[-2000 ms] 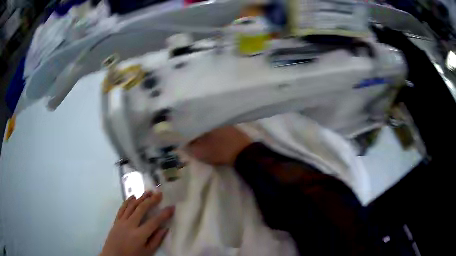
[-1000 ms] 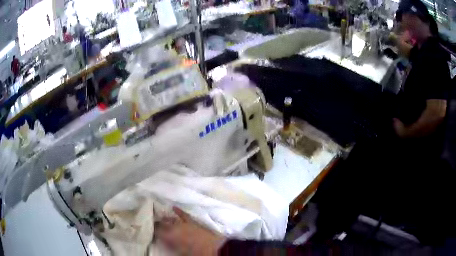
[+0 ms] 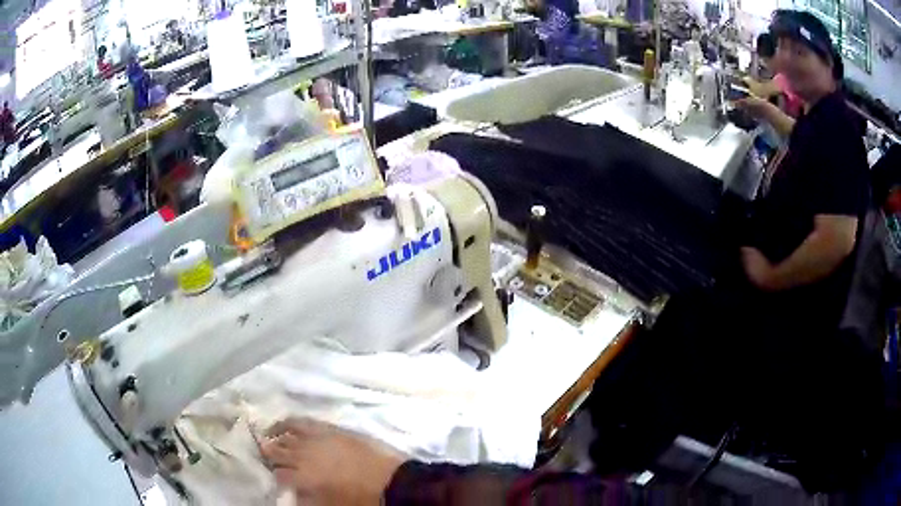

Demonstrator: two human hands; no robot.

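Note:
The white and cream garment piece (image 3: 395, 395) lies bunched under the arm of the sewing machine (image 3: 326, 287) and to the right of its needle area. My right hand (image 3: 331, 463) rests on the cloth near the bottom edge, palm down. Its fingertips touch the cream part; whether they grip it is hard to tell. The presser foot area (image 3: 173, 457) is at the lower left, small and partly hidden by cloth. The needle plate (image 3: 148, 490) shows only a sliver. My left hand is out of the picture.
The control panel (image 3: 308, 180) and a thread cone (image 3: 193, 269) stand on the machine. The handwheel (image 3: 479, 267) is at its right end, beside a dark peg (image 3: 534, 237). Dark cloth (image 3: 593, 198) lies on the neighbouring table. A person in black (image 3: 815, 198) is at the right.
The view has swung up and right from the needle area. My left hand has left the picture. Since one second ago, my right hand appears slightly further left, still on the cloth.

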